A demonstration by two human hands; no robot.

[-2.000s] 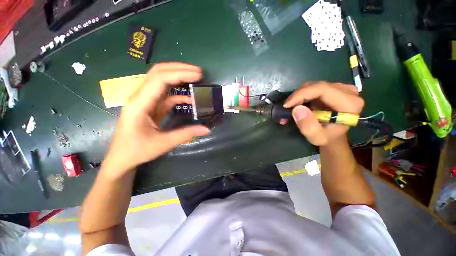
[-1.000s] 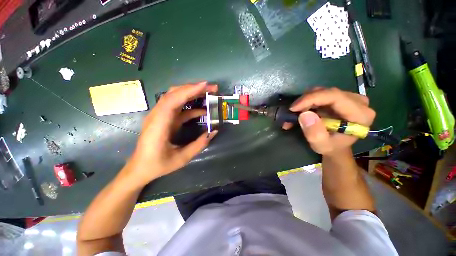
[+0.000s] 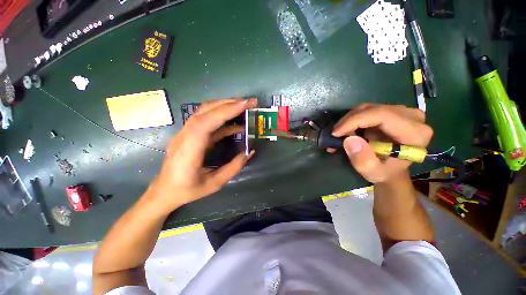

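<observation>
My left hand (image 3: 202, 147) holds the loose display (image 3: 248, 131) on edge between thumb and fingers, tilted up from the phone. A green circuit board (image 3: 266, 123) with a yellow patch shows just right of it, with a red block (image 3: 283, 118) at its right end. The black keypad housing (image 3: 189, 110) lies partly hidden under my left hand. My right hand (image 3: 383, 141) grips the soldering iron (image 3: 398, 151) by its black and yellow handle. The iron's thin tip points left at the board's lower edge; whether it touches is unclear.
A yellow cover (image 3: 139, 110) and a dark piece with gold emblem (image 3: 154, 53) lie left. A thin wire runs from a small spool (image 3: 32, 81). White spotted sheets (image 3: 383, 31), tweezers (image 3: 423, 55) and a green electric screwdriver (image 3: 502, 115) lie right. A red box (image 3: 78, 197) is lower left.
The display has gone from lying flat, screen up, to standing on edge, exposing the board. Over the last second, the iron's tip has moved down to the board's lower edge.
</observation>
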